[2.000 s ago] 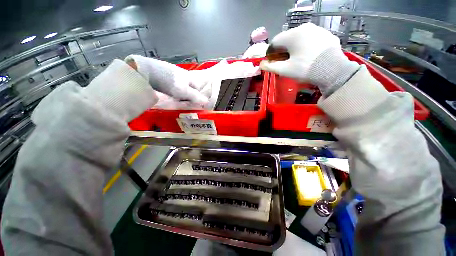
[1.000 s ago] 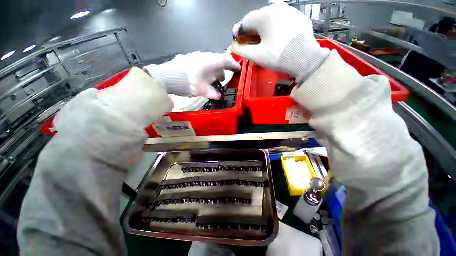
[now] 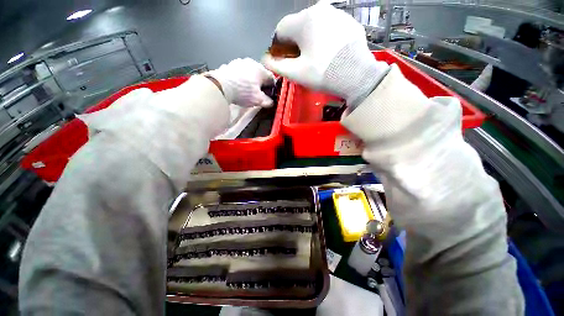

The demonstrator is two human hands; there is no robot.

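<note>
My left hand (image 3: pixel 246 83), in a white knit glove, reaches into the left red bin (image 3: pixel 247 153). Its fingertips are at dark blocks (image 3: pixel 260 123) near the bin's right wall; whether it grips one I cannot tell. My right hand (image 3: pixel 318 46), also gloved, is raised above the gap between the two bins and holds an amber-brown handle (image 3: pixel 286 48). The right red bin (image 3: pixel 315 139) has a dark block (image 3: pixel 334 111) inside. A white sheet (image 3: pixel 238 123) lies in the left bin. A steel tray (image 3: pixel 323 271) below holds rows of dark blocks (image 3: pixel 260 231).
Right of the tray are a yellow box (image 3: pixel 352 215) with pale contents, a white bottle with metal top (image 3: pixel 363 254) and a blue bin (image 3: pixel 525 278). White paper (image 3: pixel 349 299) lies by the tray. A metal rail (image 3: pixel 297 173) runs below the red bins.
The view has shifted to the right. My left hand has moved from the white sheet to the dark blocks near the left bin's right wall. My right hand still holds the amber-brown handle.
</note>
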